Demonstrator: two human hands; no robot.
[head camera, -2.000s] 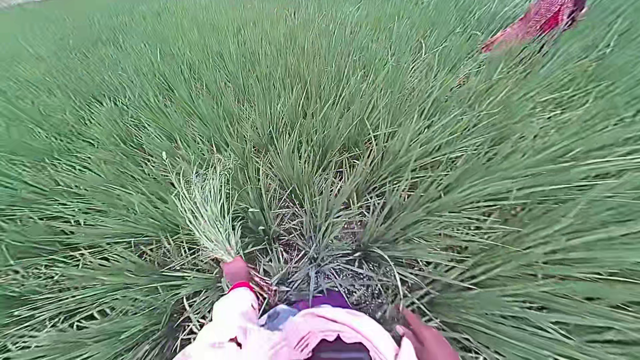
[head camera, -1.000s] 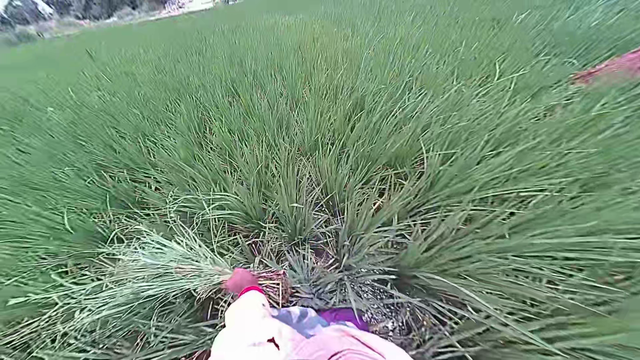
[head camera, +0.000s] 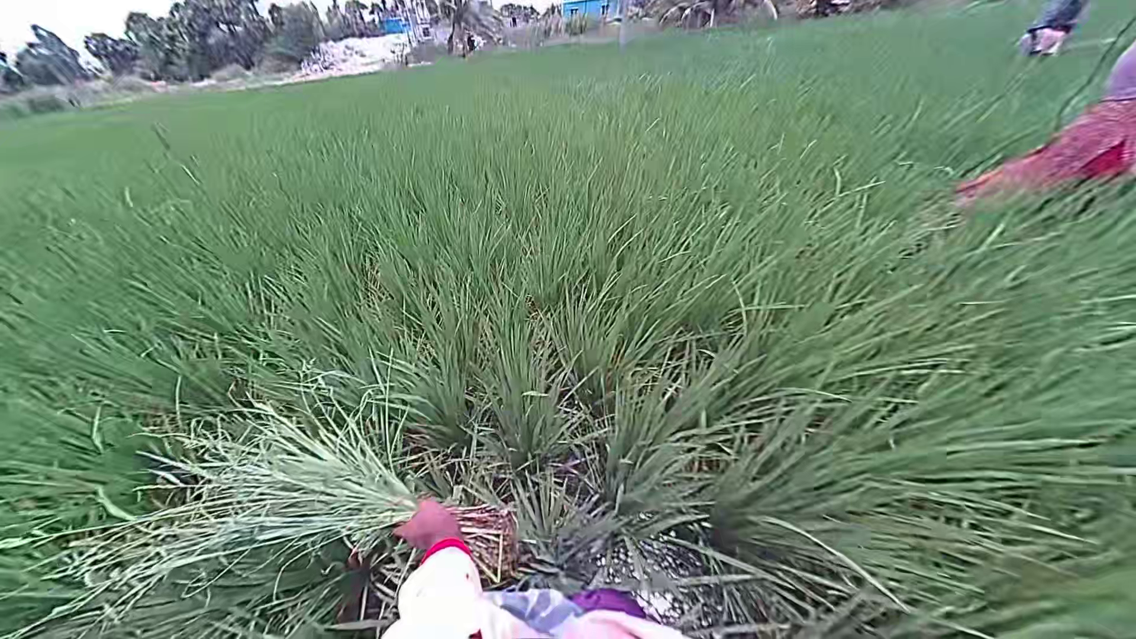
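Note:
My left hand (head camera: 429, 525), at the lower left of the head view, is closed around a bundle of cut or pulled grass-like stalks (head camera: 302, 484). The pale green leaves fan out to the left of the fist, and brownish stem ends stick out on its right. A red cuff edges the light sleeve on that wrist. Tall green grass-like plants (head camera: 524, 390) stand in clumps in front of me. My right hand is out of view.
Wet ground (head camera: 652, 568) shows between clumps near my body. At the right edge is a person in red clothing (head camera: 1065, 160), with another person (head camera: 1052, 31) farther back. Trees (head camera: 213, 40) and a blue building (head camera: 590, 7) line the far side.
The bundle in my left hand now leans left and looks fuller than two seconds ago, when it pointed up. My right hand has left the view. The view has tilted up.

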